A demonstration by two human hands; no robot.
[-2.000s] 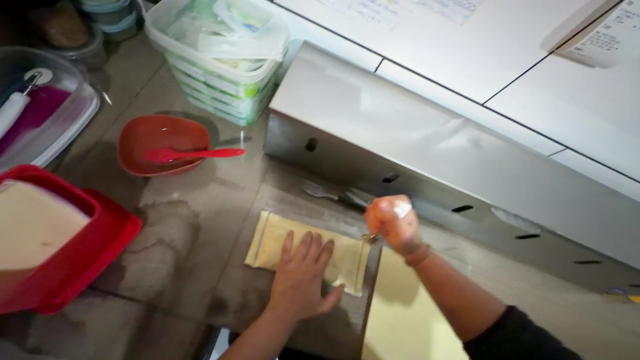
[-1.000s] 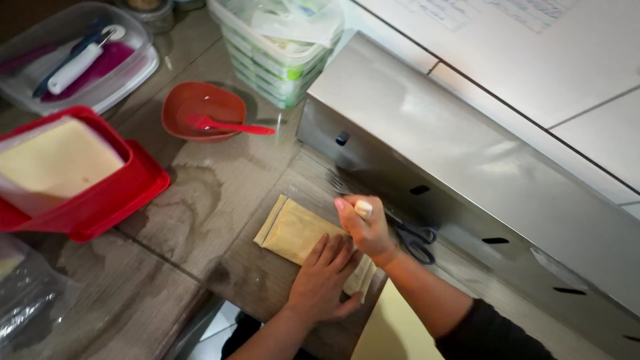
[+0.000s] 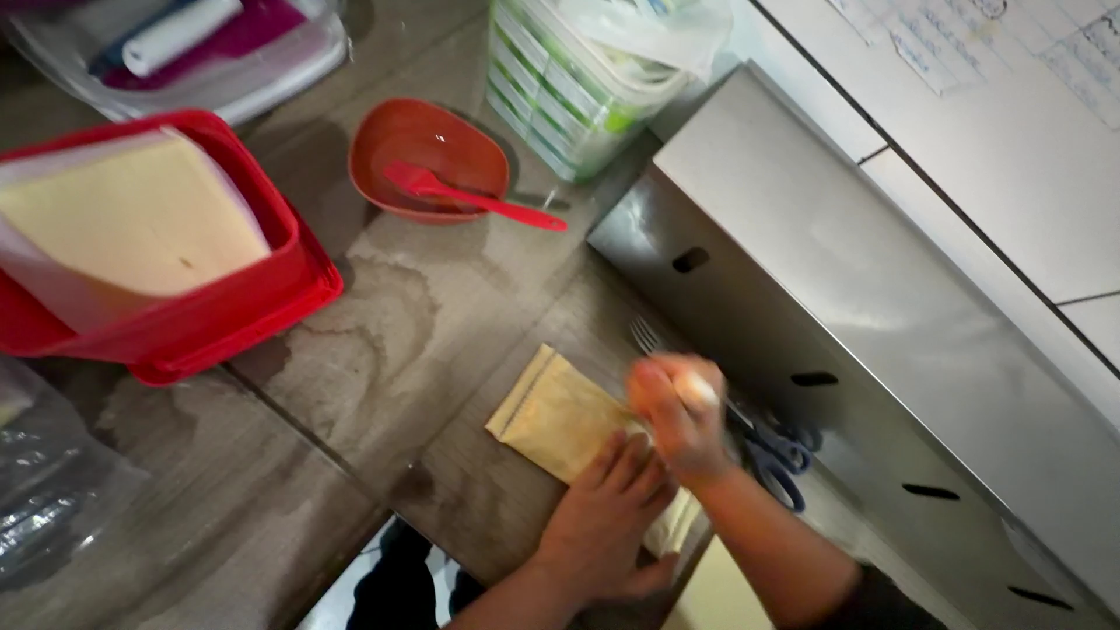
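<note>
A flat rectangular parcel of pale yellow dough (image 3: 560, 416) lies on the wood-look counter, its far left end marked by a pressed seam. My left hand (image 3: 612, 516) rests on the parcel with its fingers spread. Beside it, at the parcel's upper right edge, my right hand (image 3: 678, 411) is closed around a tool with a pale handle end; its working end is hidden. A fork (image 3: 646, 334) and scissors with dark blue handles (image 3: 779, 464) lie behind my right hand. A yellow dough sheet (image 3: 719, 591) is below my right forearm.
A steel housing with slots (image 3: 787, 297) runs along the right. An orange bowl (image 3: 429, 144) holds a red silicone brush (image 3: 490, 204). Further left are a red container (image 3: 306, 271) with pale sheets and a clear plastic bag (image 3: 52, 490). A green-striped tub (image 3: 560, 96) stands at the back.
My left hand was on the middle of the parcel two seconds ago and now lies towards its right part. My right hand has moved from the parcel's end to its upper edge. The view has shifted.
</note>
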